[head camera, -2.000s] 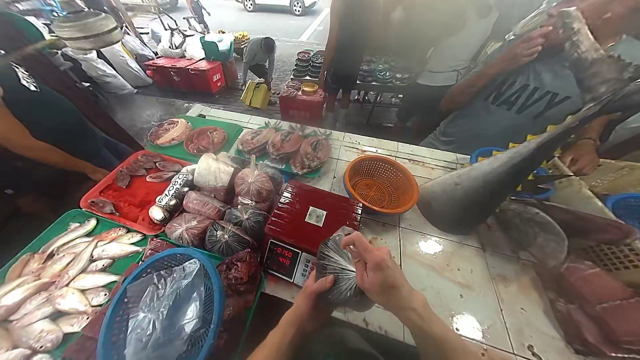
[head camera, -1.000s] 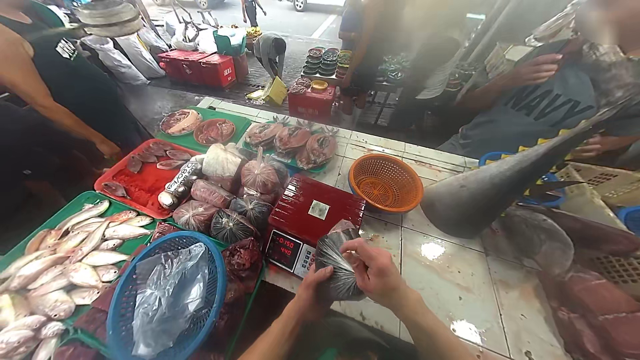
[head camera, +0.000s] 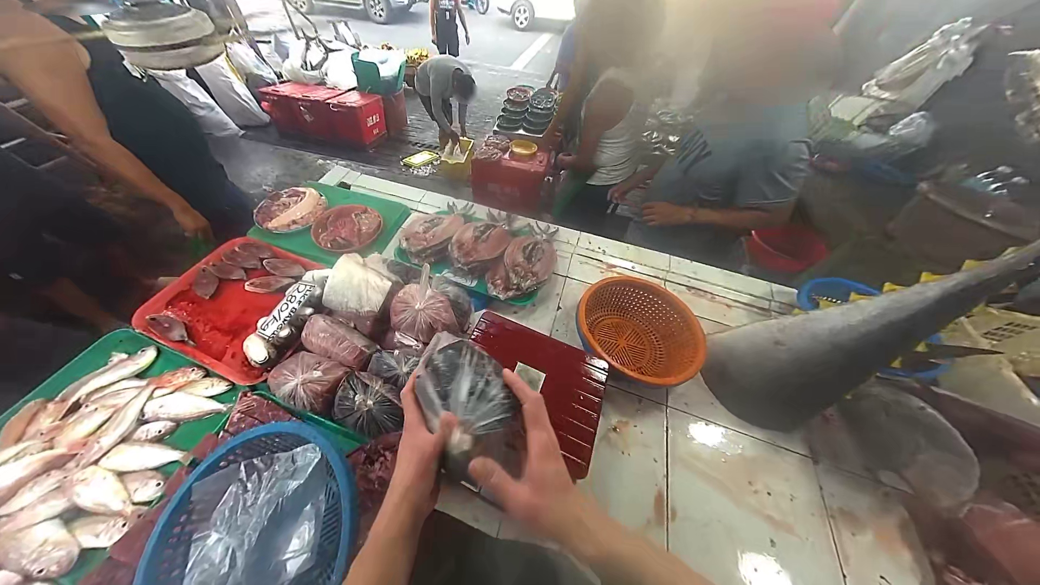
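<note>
A clear plastic bag with dark contents (head camera: 467, 386) is held between my two hands, its gathered knot facing me. My left hand (head camera: 424, 455) cups its left side, thumb near the knot. My right hand (head camera: 536, 463) presses the right side with fingers spread along it. Behind the bag lies a weighing scale with a red ridged plate (head camera: 561, 398); its display is hidden by the bag and hands. More tied bags of meat, such as a pinkish one (head camera: 307, 382) and a dark one (head camera: 368, 404), sit just left of my left hand.
An orange plastic basket (head camera: 642, 329) stands right of the scale, beside a large fish tail (head camera: 780, 370). Whole fish fill a green tray (head camera: 89, 455) at left; a blue basket (head camera: 325, 487) holds clear plastic. A red tray (head camera: 203, 313) has small fish. People stand across the tiled counter (head camera: 731, 487).
The bag has moved left and up, off the scale's near edge. My right hand has gone from pinching the bag's gathered neck to holding its side. The person in the grey shirt has moved back.
</note>
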